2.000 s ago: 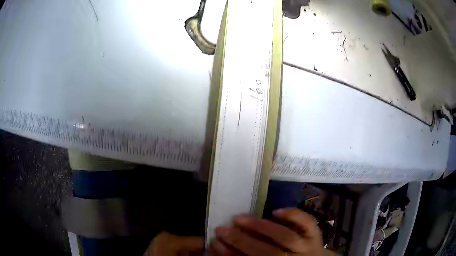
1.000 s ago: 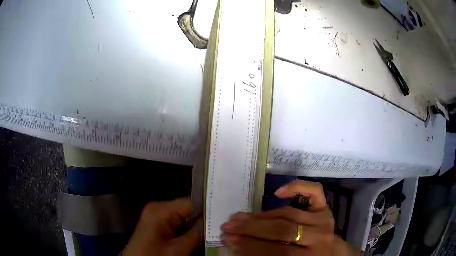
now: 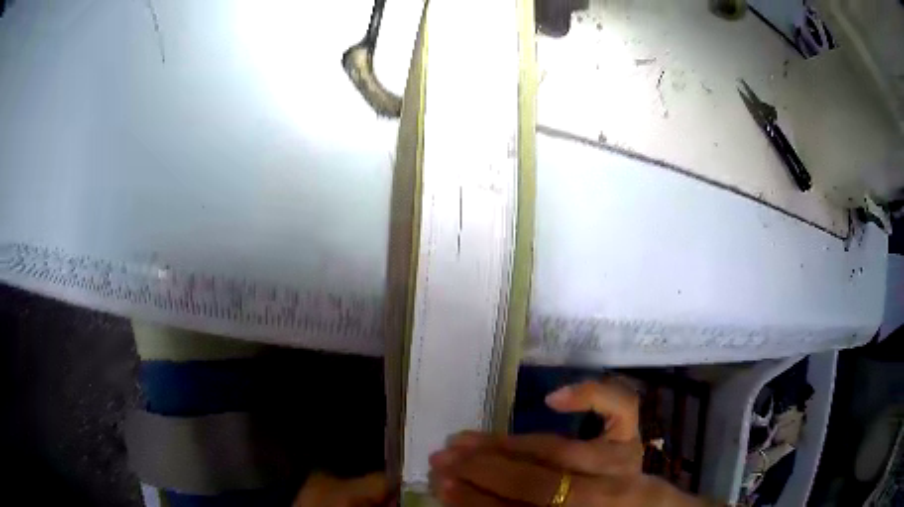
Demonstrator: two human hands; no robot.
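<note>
A long white marked strip (image 3: 461,248) lies on a pale olive fabric band (image 3: 522,267), whose edges show on both sides. They run from the top of the picture across the table and over its front edge. My right hand (image 3: 555,460), with a gold ring, lies on the strip's near end, fingers on its right side. My left hand (image 3: 347,490) is at the band's left edge, mostly cut off by the bottom of the picture; its grip is hidden.
Black thread snips (image 3: 776,136) lie on the white table (image 3: 248,218) at the right. A brownish hook-shaped fitting (image 3: 369,84) is left of the strip. A pale bin of scraps (image 3: 738,426) stands below right.
The strip has shifted slightly left since the first frame. Compared with a second ago, my left hand has dropped lower and is more cut off.
</note>
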